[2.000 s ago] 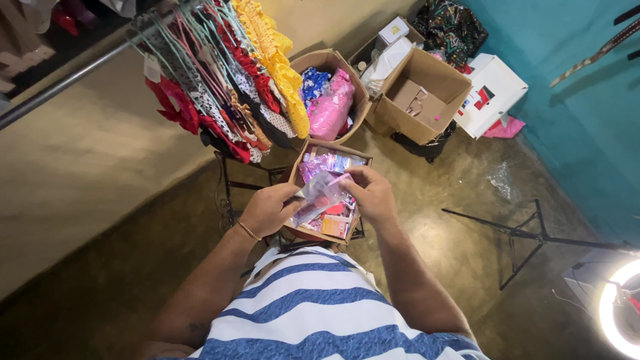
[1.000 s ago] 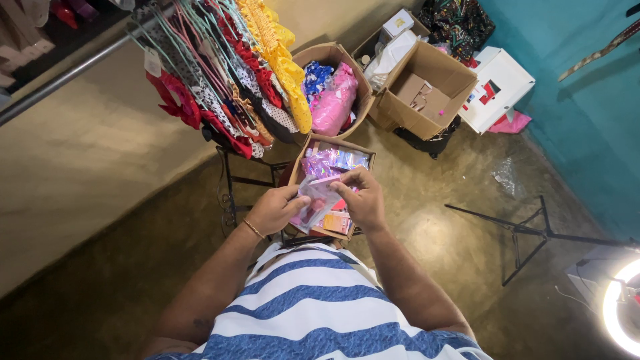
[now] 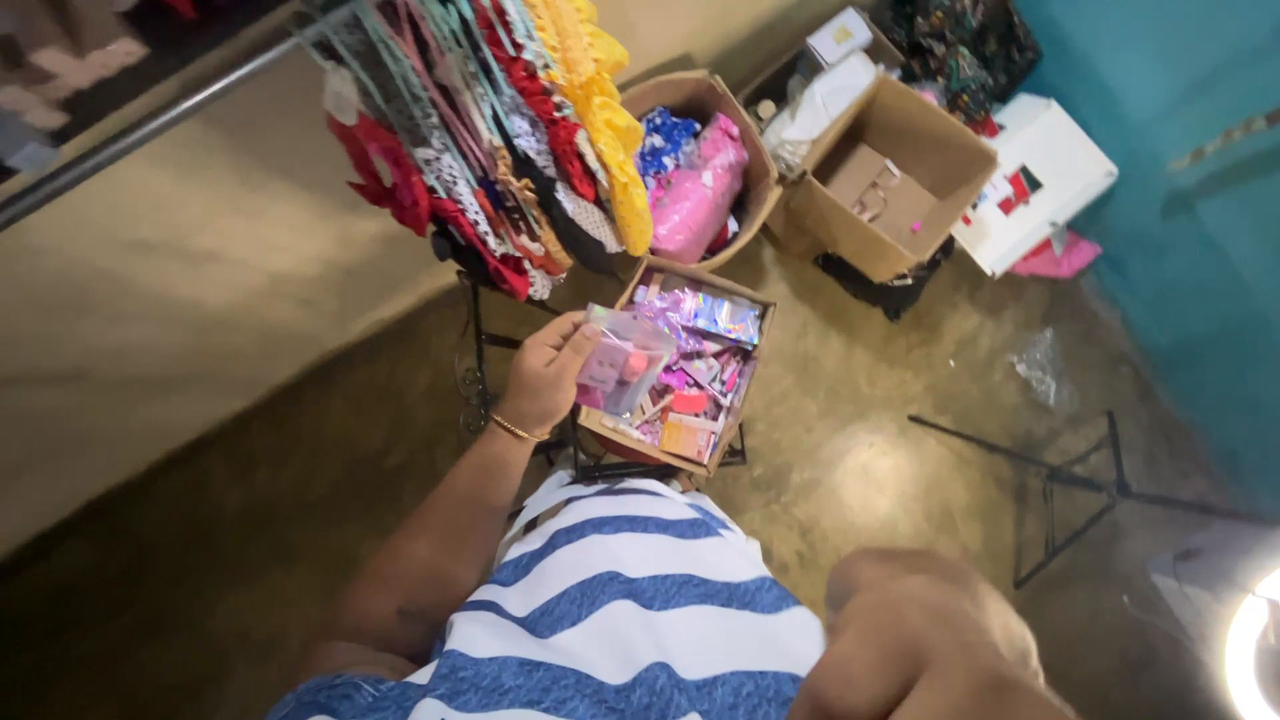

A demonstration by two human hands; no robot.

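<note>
My left hand (image 3: 548,372) holds a small clear plastic pouch (image 3: 625,362) by its left edge, thumb on top. A pinkish card and a coral-coloured item show through the plastic. The pouch is over the left side of an open cardboard box (image 3: 762,335), which is filled with small packets, purple shiny wrapping, pink pieces and an orange packet (image 3: 688,436). My right arm is bent and blurred at the lower right, away from the box; no fingers of my right hand can be made out.
Clothes (image 3: 590,110) hang from a metal rail (image 3: 170,125) at upper left. Behind the box are a rounded carton (image 3: 765,190) with pink and blue bundles, a larger cardboard box (image 3: 850,235) and a white box (image 3: 1070,190). A black tripod stand (image 3: 1115,490) and ring light (image 3: 1240,650) are at right.
Both hands held the pouch over the box before. My right hand has let go and moved away toward the lower right, while my left hand still holds the pouch.
</note>
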